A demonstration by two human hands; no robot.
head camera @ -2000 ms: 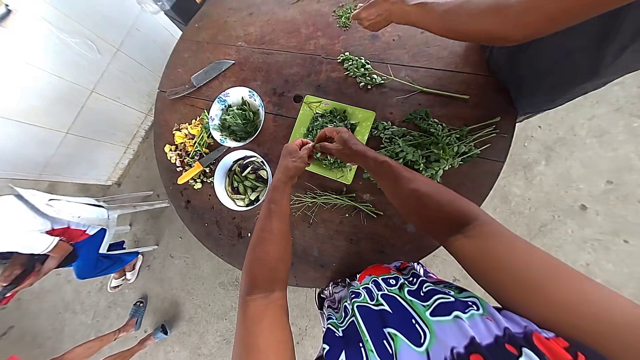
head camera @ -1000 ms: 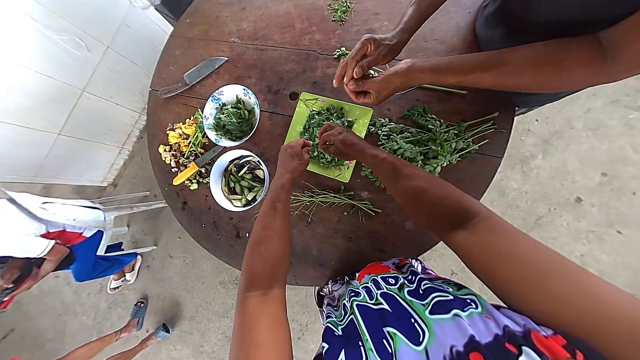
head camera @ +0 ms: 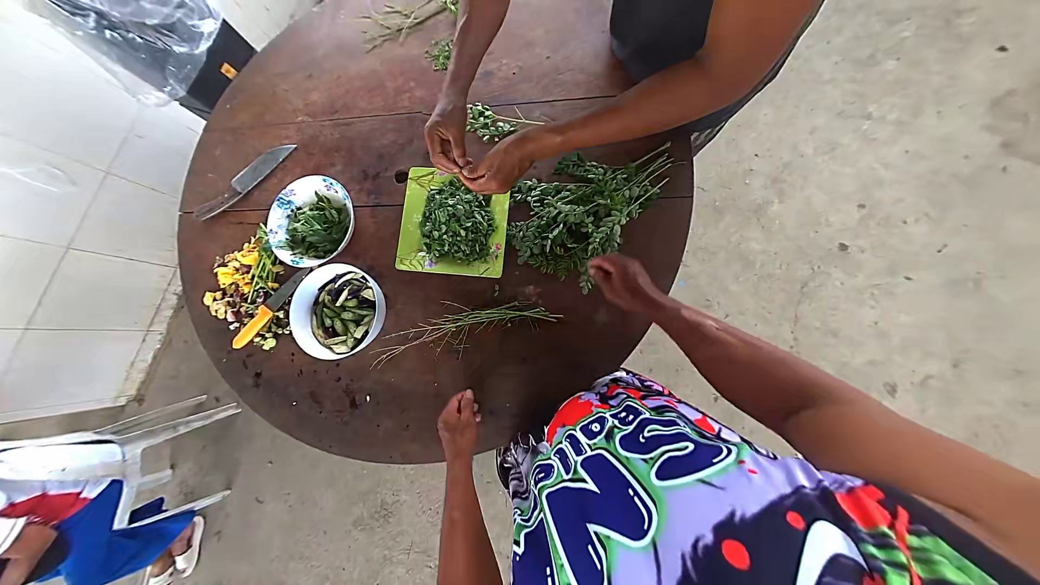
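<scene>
My right hand (head camera: 624, 282) is at the lower right edge of a pile of leafy green stems (head camera: 581, 211), its fingers curled; whether they pinch a stem is not clear. Near the front table edge, my left hand (head camera: 459, 418) is loosely curled, away from the food, with nothing visible in it. A square green plate (head camera: 409, 262) holds a heap of small picked leaves (head camera: 457, 221). Bare thin stems (head camera: 471, 322) lie in front of the plate. A co-worker's two hands meet over the plate's top right corner, fingertips together; what they pinch is too small to tell.
On the left of the round wooden table (head camera: 390, 439) are a floral bowl of leaves (head camera: 280, 207), a white bowl (head camera: 299, 321) of cut vegetables, a knife (head camera: 258, 172), and an orange-handled knife (head camera: 253, 327) on trimmings (head camera: 240, 280). A person sits beyond, at lower left.
My hands have left the plate and moved apart, the right to the leafy stems, the left back toward the table's front edge. The co-worker's hands have come to the plate's corner.
</scene>
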